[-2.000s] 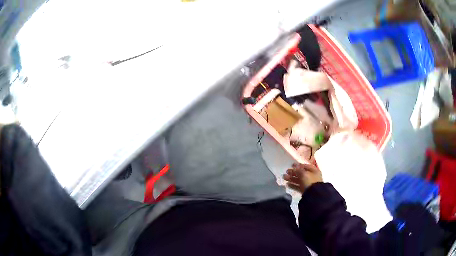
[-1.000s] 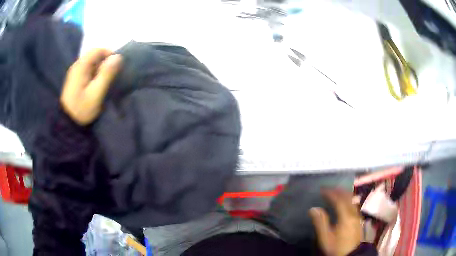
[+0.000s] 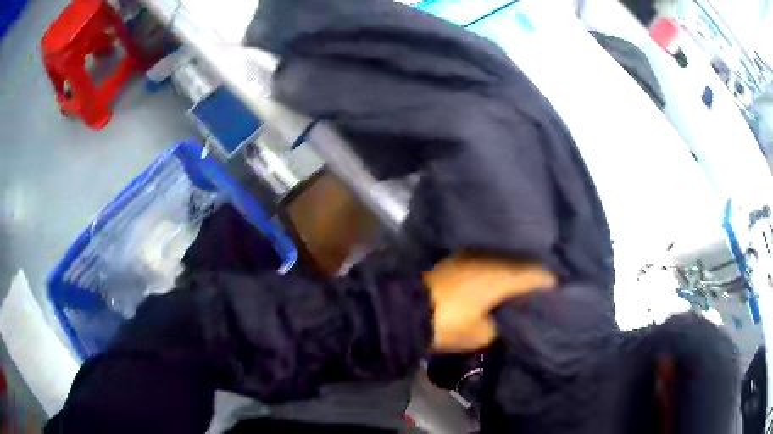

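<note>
A large dark garment lies over the white table and hangs over its front edge. My left hand reaches in from the lower left in a dark sleeve. It is blurred and closed on a fold of the garment, with cloth in front of its fingers. My right hand cannot be made out. A dark blurred shape with a brownish streak fills the lower right, and I cannot tell if it is sleeve or cloth.
A blue plastic basket with clear bags stands on the floor at left. A red stool is at the upper left. A brown box-like part is under the table edge. Small metal machine parts show at right.
The view has swung left from the red-pink basket. My left hand, earlier lying on the garment, now grips a fold. The garment is spread further across the table. My right hand has dropped out of sight.
</note>
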